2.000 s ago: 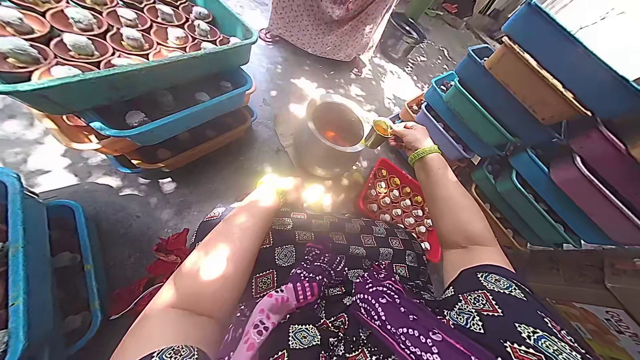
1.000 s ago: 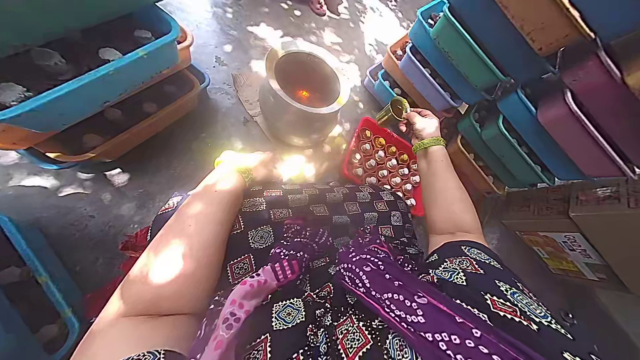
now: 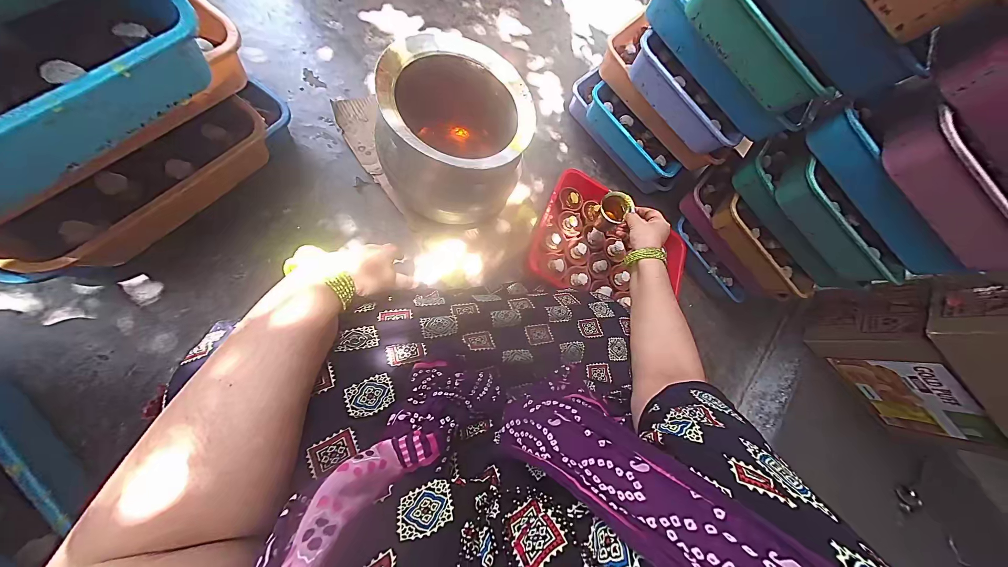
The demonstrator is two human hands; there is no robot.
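Note:
My right hand point(image 3: 647, 228) grips a small metal cup point(image 3: 617, 206) of amber liquid above the far part of a red plastic tray point(image 3: 677, 272). Small clay cups with white contents, maybe wicks, fill the tray; those at its far left point(image 3: 570, 198) look amber inside. A wide-rimmed metal pot point(image 3: 449, 185) with dark reddish liquid stands on the ground to the tray's left. My left hand point(image 3: 370, 268) lies by my lap in bright glare, left of the pot's near side; nothing shows in it, but its fingers are washed out.
Stacked blue and orange tubs point(image 3: 102, 118) holding small pale-topped items stand at the left. Several more coloured tubs point(image 3: 843, 213) are stacked at the right, with cardboard boxes point(image 3: 874, 331) below them. A flat piece of cardboard point(image 3: 358, 130) lies beside the pot.
My right hand has moved the metal cup from beside the pot to over the red tray. My left hand stays by my lap. The view has tilted down.

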